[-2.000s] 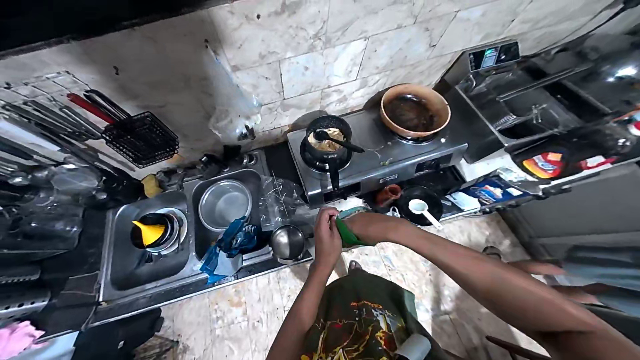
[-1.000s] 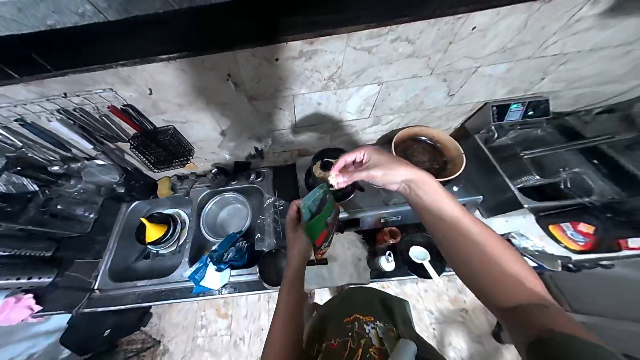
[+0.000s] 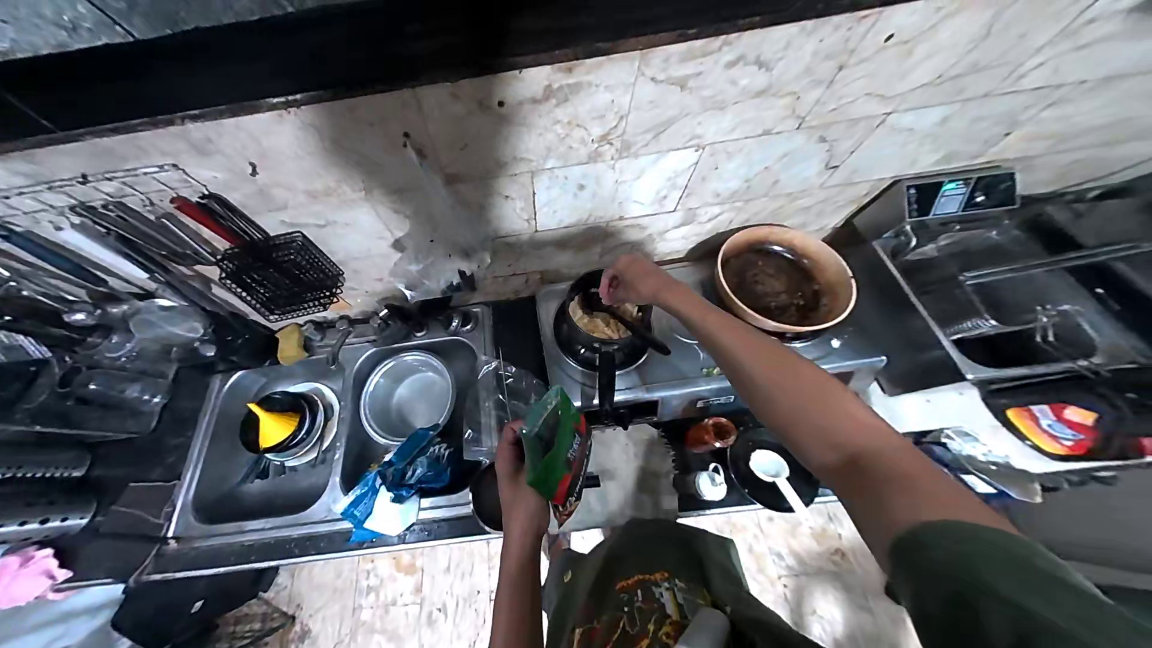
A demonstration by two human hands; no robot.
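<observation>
My left hand (image 3: 522, 481) grips a green and red plastic packet (image 3: 556, 454) by its side, in front of the stove. Above a black saucepan (image 3: 587, 355) on the left burner is my right hand (image 3: 634, 281), its fingers pinched together; whether anything is between them cannot be told. Pale food (image 3: 594, 322) lies in the saucepan, and a black utensil (image 3: 643, 335) leans across its rim. A wide tan pan (image 3: 841, 301) with dark brown liquid stands on the right burner.
The double sink (image 3: 346, 486) at left holds a metal pot (image 3: 409, 396) and stacked bowls with a yellow piece (image 3: 272, 425). A white ladle (image 3: 770, 466) rests in a black pan below the stove. Utensils hang on a wall rack (image 3: 108, 193). A deep fryer (image 3: 1035, 306) stands right.
My hands were together in front of the stove two seconds ago. My right hand has moved from above the packet to over the saucepan. The packet is still in my left hand.
</observation>
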